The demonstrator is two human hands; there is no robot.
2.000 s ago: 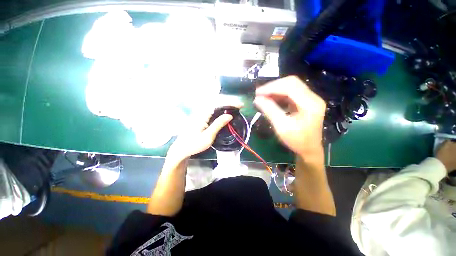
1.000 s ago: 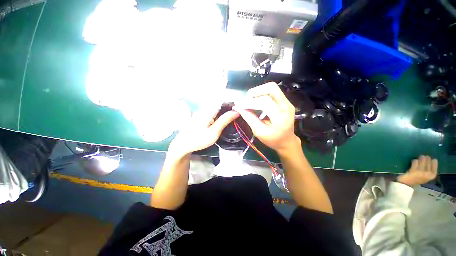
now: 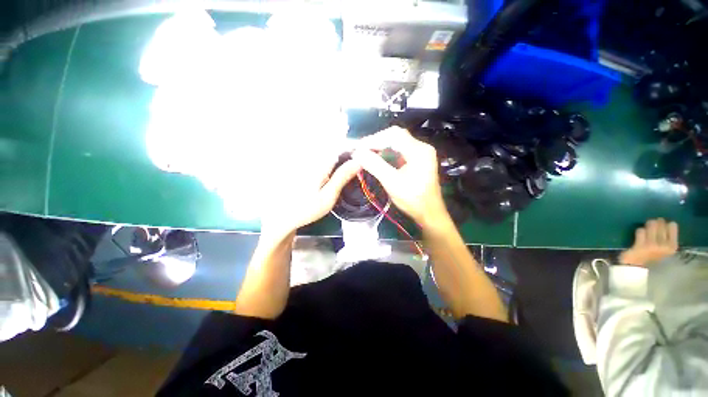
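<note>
A white housing [image 3: 361, 237] with a black round insert [image 3: 359, 203] in its opening is in front of me at the bench's front edge. My left hand [image 3: 307, 198] grips its left side, thumb over the insert. My right hand [image 3: 405, 174] is at its upper right, fingertips pinched close to my left thumb, on the upper part of the insert where the wires start. Whether a small part is between these fingertips is hidden. Thin red and dark lead wires [image 3: 397, 225] run from there down to the right, ending in a small pale connector plug [image 3: 423, 256].
Overexposed white housings [image 3: 241, 116] are heaped at left. A screw feeder [image 3: 396, 35] stands behind my hands. Black round parts [image 3: 497, 167] are piled at right before a blue parts bin [image 3: 551, 74]. Another person's hand [image 3: 652, 240] rests on the green bench [image 3: 101, 139] edge at far right.
My right hand has come from the right onto the insert, meeting my left fingertips. The other person's hand has come onto the bench edge at right.
</note>
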